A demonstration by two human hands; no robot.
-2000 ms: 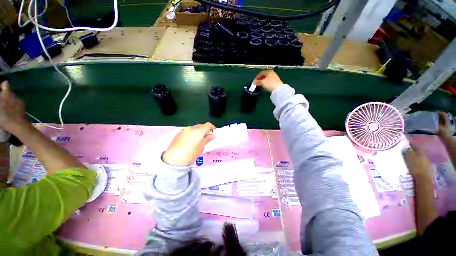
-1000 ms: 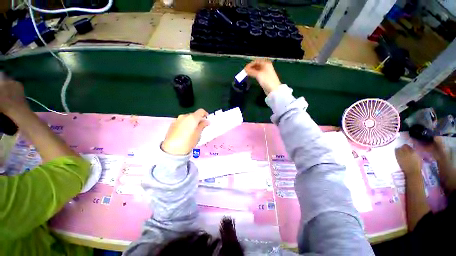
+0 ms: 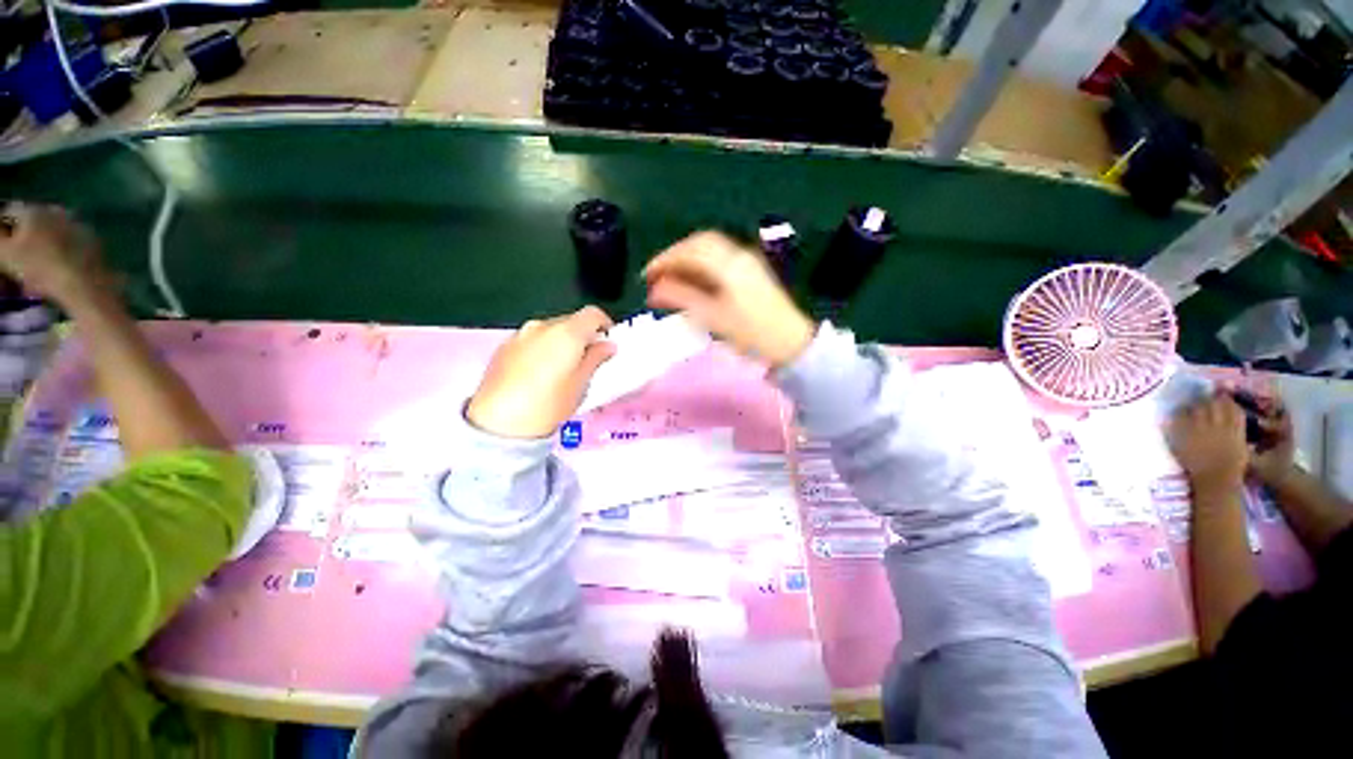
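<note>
My left hand [image 3: 537, 371] grips a white label strip [image 3: 641, 360] between thumb and fingers above the pink table. My right hand [image 3: 730, 297] is over the strip's far right end, slightly blurred; whether it holds a sticker cannot be told. On the green conveyor belt [image 3: 371, 223] stands a black cylinder [image 3: 598, 249] with no white patch on its top, left of my right hand. Two more black cylinders, one partly behind my right hand [image 3: 778, 245] and one tilted in view to its right [image 3: 853, 252], have white stickers on top.
Loose white strips [image 3: 653, 472] lie on the pink table covering [image 3: 379, 630]. A pink fan [image 3: 1091, 335] and long white label sheets [image 3: 1009, 445] are at right. Neighbours' arms show at both sides. A white cable [image 3: 160, 245] hangs left. A tray of black parts [image 3: 712, 74] sits beyond the belt.
My right hand has come back from the cylinder towards the strip in my left hand. The cylinder it was at now shows a white sticker. The cylinders have moved right.
</note>
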